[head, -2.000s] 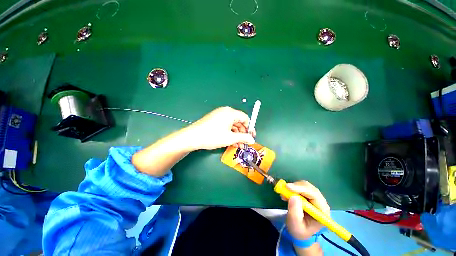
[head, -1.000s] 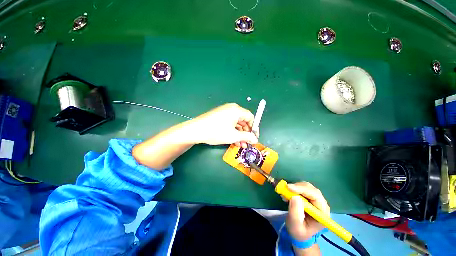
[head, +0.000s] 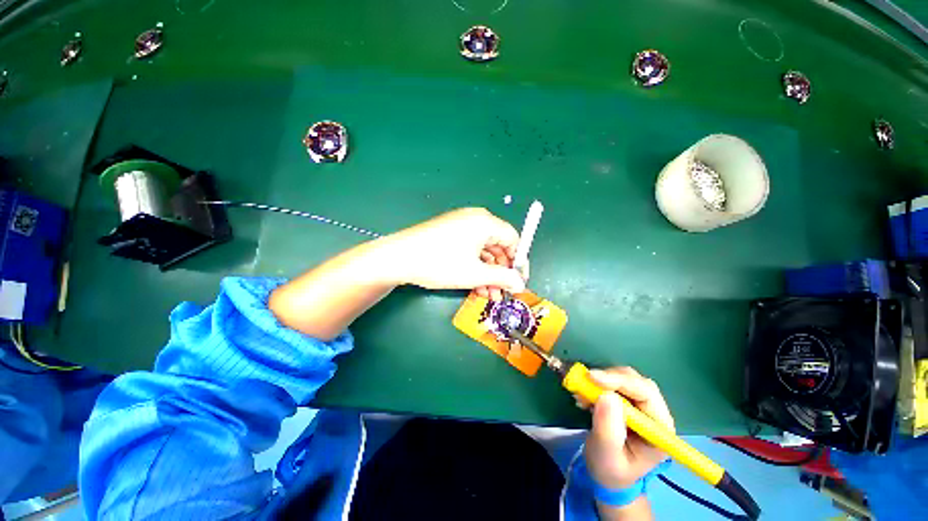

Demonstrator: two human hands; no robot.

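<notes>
The orange soldering fixture (head: 546,328) sits on the green mat with a round purple-silver workpiece (head: 512,320) in its seat. My right hand (head: 623,422) grips the yellow soldering iron (head: 661,436), and its tip meets the lower part of the workpiece. My left hand (head: 473,254) is at the fixture's upper left edge, fingertips closed on a slim pale stick (head: 529,232), likely tweezers, that points up. The solder wire (head: 295,213) runs from the spool (head: 142,195) to behind my left wrist; its end is hidden by the hand.
One loose workpiece (head: 327,141) lies on the mat at upper left. Several more lie on the green belt (head: 570,41) behind. A whitish tip cleaner cup (head: 712,183) stands at right, a black fan (head: 822,371) at lower right, and a blue box (head: 31,254) at far left.
The belt workpieces have shifted slightly left in the view. My hands, the iron and the fixture are nearly unchanged, with the iron tip shifted slightly on the workpiece.
</notes>
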